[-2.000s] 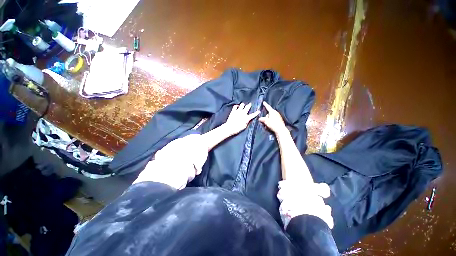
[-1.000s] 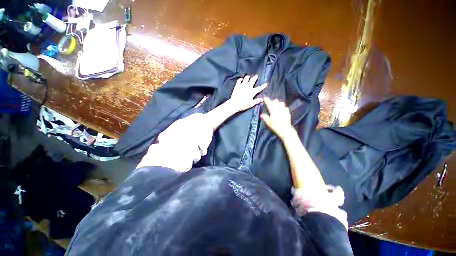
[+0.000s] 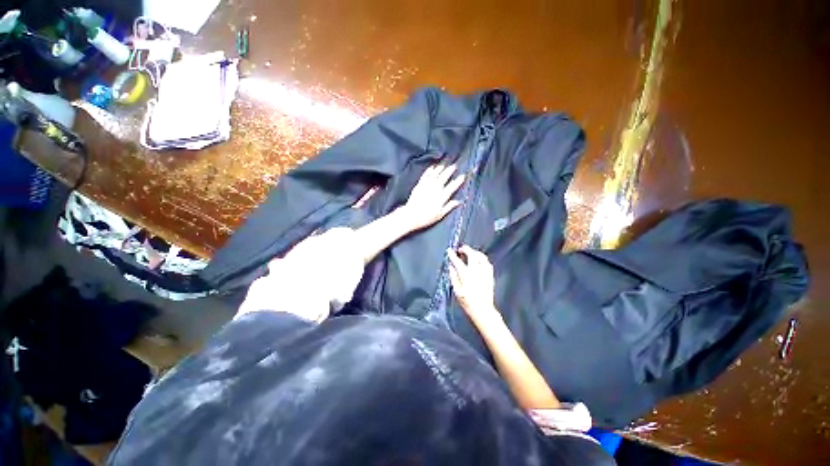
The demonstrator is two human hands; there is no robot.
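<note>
A dark grey jacket (image 3: 523, 173) lies front up, its stand collar (image 3: 497, 102) away from me and its hem against my body. The front zip line (image 3: 462, 218) runs down its middle. My left hand (image 3: 431, 197) lies flat with fingers spread on the cloth left of the zip line. My right hand (image 3: 471, 278) is on the zip line lower down, thumb and finger closed together; a slider between them is too small to make out. A second dark jacket (image 3: 701, 291) lies bunched at the right, touching the first.
At the upper left are white papers (image 3: 191, 102), a yellow tape roll (image 3: 129, 87) and white thread cones (image 3: 107, 44). A small dark pen-like tool (image 3: 788, 339) lies at the right. A pale seam (image 3: 637, 127) crosses the brown table (image 3: 364, 45). A patterned bundle (image 3: 123, 246) is below left.
My right hand has moved down the zip line towards the hem, its fingertips now closed. My left hand stays on the left front. A short strip on the right chest is now uncovered.
</note>
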